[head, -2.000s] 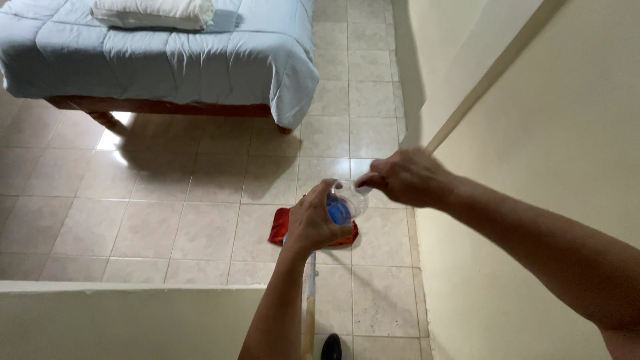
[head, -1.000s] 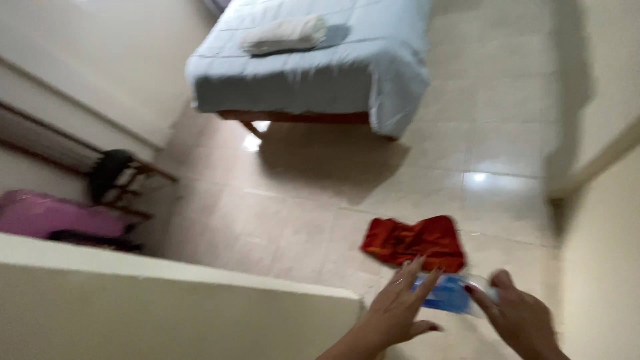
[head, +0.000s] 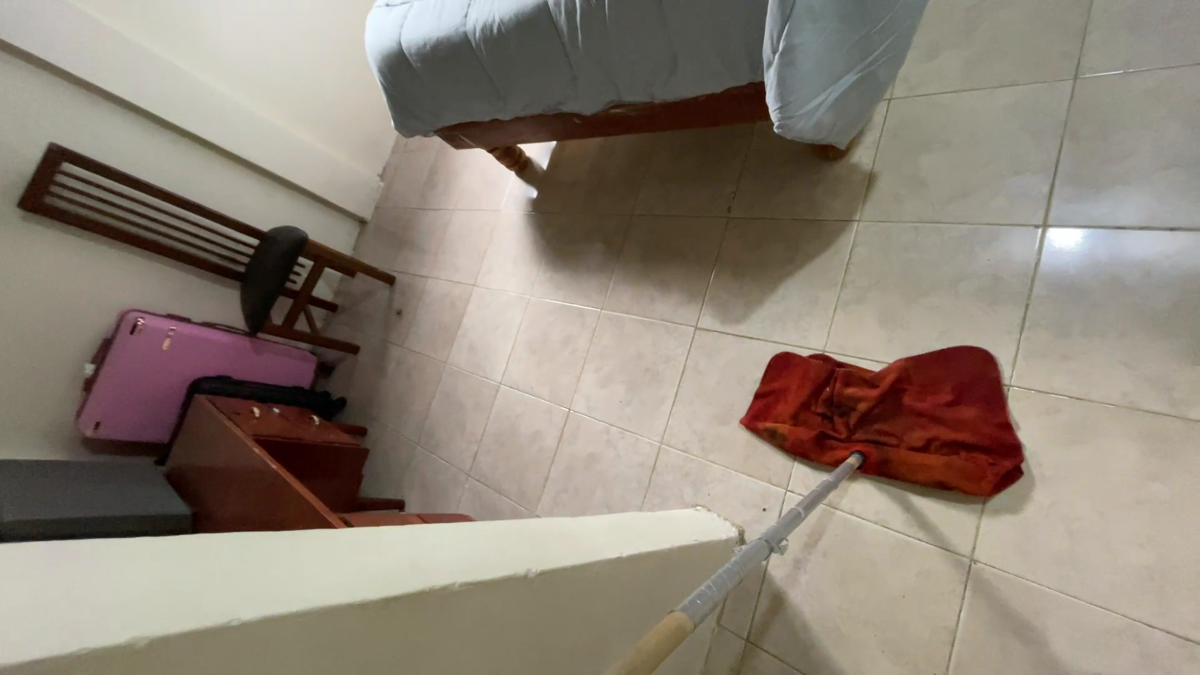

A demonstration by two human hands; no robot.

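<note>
Neither my left hand nor my right hand shows in the head view. A red-orange cloth lies spread and wrinkled on the tiled floor at the right, around the foot of a mop stick. The stick runs from the cloth down to the bottom edge, with grey tape on its lower part and bare wood nearer me. It passes close beside the end of a low cream wall; whether it touches the wall I cannot tell. Its upper end is out of view.
The low wall crosses the lower left. Behind it stand a reddish wooden desk, a pink suitcase and a dark wooden chair. A bed with a pale blue quilt stands at the top, its wooden legs on the tiles.
Both hands and the clear container with blue contents have left the view. The view has swung left. The stick shows plainly now, running to the red cloth.
</note>
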